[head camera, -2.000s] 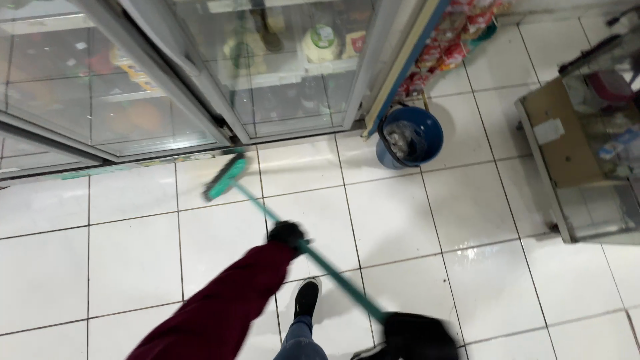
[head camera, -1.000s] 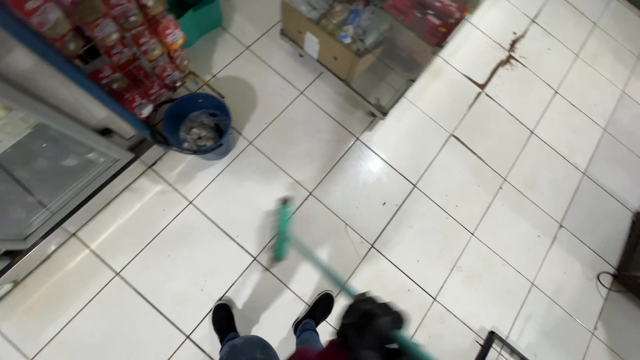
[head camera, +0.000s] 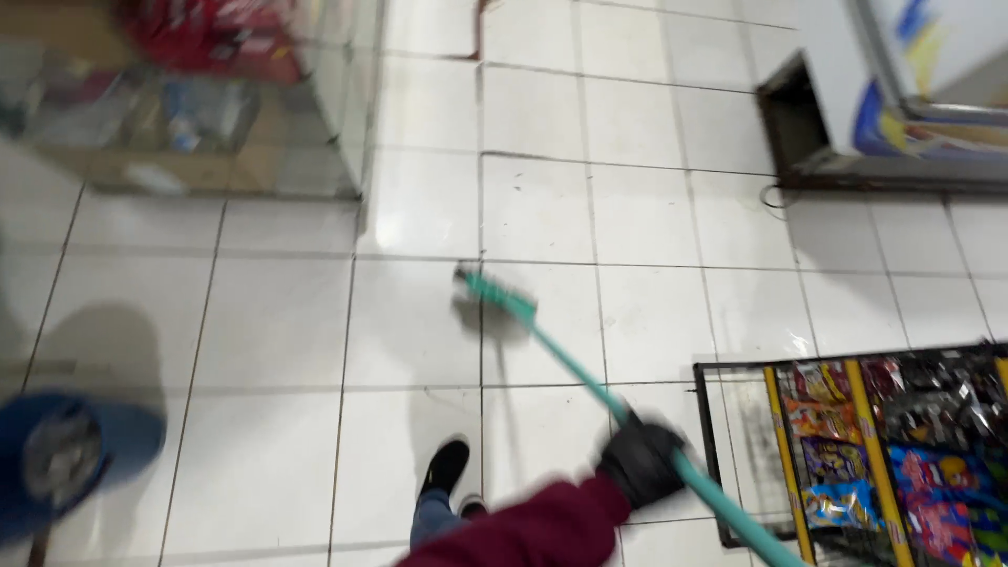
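My left hand (head camera: 642, 463), in a black glove below a maroon sleeve, is closed around the green handle of a broom (head camera: 571, 362). The handle runs from the lower right edge up and left to the green broom head (head camera: 500, 295). The head is blurred, over white floor tiles (head camera: 417, 315), with a shadow beside it; whether its bristles touch the floor cannot be told. Small dark specks (head camera: 517, 187) lie on the tiles beyond the head. My right hand is outside the view.
At lower left stands a blue bucket (head camera: 98, 465) with grey contents. A glass display case (head camera: 358, 150) is at upper left. A wire rack of snack bags (head camera: 709, 441) stands at lower right, a white freezer-like cabinet (head camera: 835, 118) at upper right. My black shoe (head camera: 446, 466) shows below.
The view has swung right, away from the glass-door fridges. Two seconds ago the broom head was beside the fridge base; now it is over open tiles. My left hand still grips the handle.
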